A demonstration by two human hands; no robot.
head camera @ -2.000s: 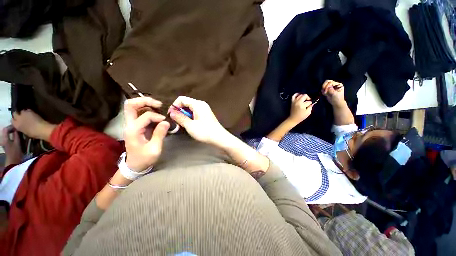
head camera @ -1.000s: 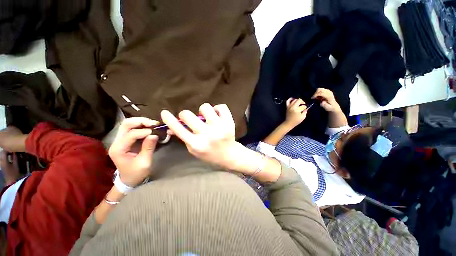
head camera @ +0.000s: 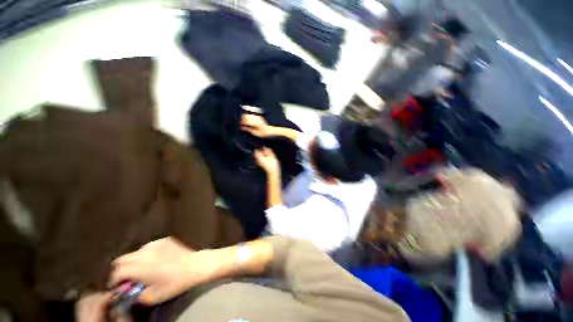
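Brown trousers [head camera: 81, 170] are spread over the table at the left, running down to my hands. My right hand [head camera: 154, 270] is at the lower left, closed on the thread snips [head camera: 129, 289], whose red and blue grip shows between the fingers. My left hand [head camera: 94, 308] is cut off by the bottom edge and blurred, close beside the snips. What it holds cannot be seen. The frame is blurred, so no drawcord or thread can be made out.
A neighbouring worker [head camera: 327, 217] in white handles black garments [head camera: 235, 144] to the right. Dark garments [head camera: 220, 41] and a dark stack [head camera: 313, 36] lie farther back on the white table [head camera: 50, 69]. A bright blue item [head camera: 402, 292] is beside me at the lower right. More people are beyond.
The view has swung to the right and blurred. My hands and the brown trousers now appear lower and farther left, with my left hand mostly out of the frame.
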